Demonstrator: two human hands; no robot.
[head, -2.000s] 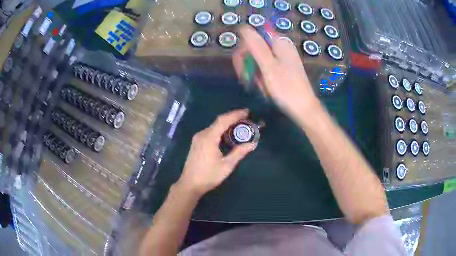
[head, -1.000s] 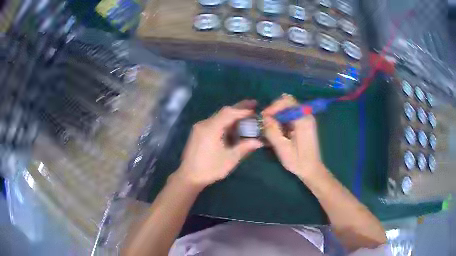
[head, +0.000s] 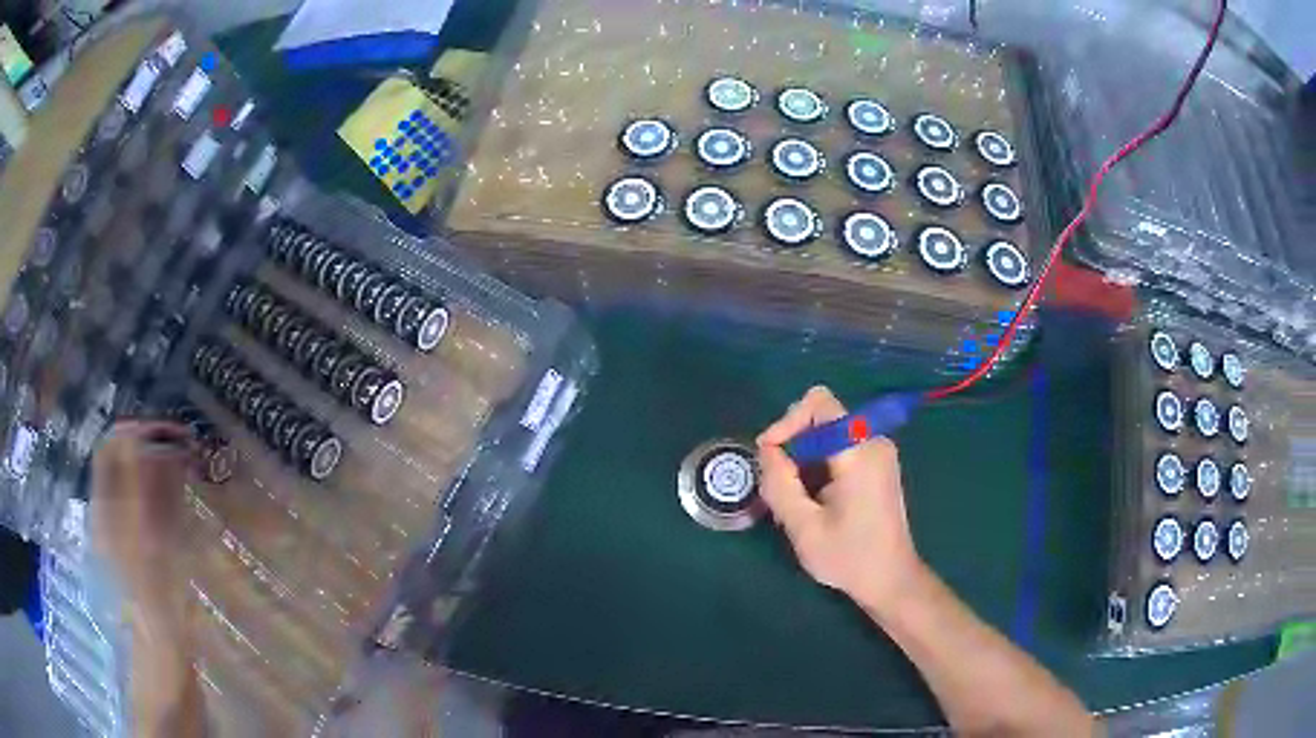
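A speaker driver (head: 727, 474) lies face up in the round metal fixture (head: 694, 500) on the dark green mat. My right hand (head: 841, 498) holds the blue corded pen tool (head: 883, 421), with its fingertips at the fixture's right edge; the pen's tip is hidden by the fingers. My left hand (head: 142, 490) is blurred over the left blister tray (head: 260, 577), beside the near end of the front row of on-edge drivers. Whether it grips a driver cannot be told.
The centre blister tray stack (head: 549, 238) holds rows of face-up drivers. The right blister tray (head: 1270, 548) holds more in columns. The red tool cord (head: 1095, 185) rises to the upper right past a red patch (head: 1093, 289). Blue dot stickers (head: 411, 149) lie on a yellow sheet at upper left.
My left hand has left the fixture and moved left to the left tray. My right hand still holds the pen by the fixture. The view has shifted, with the trays now lower in the picture.
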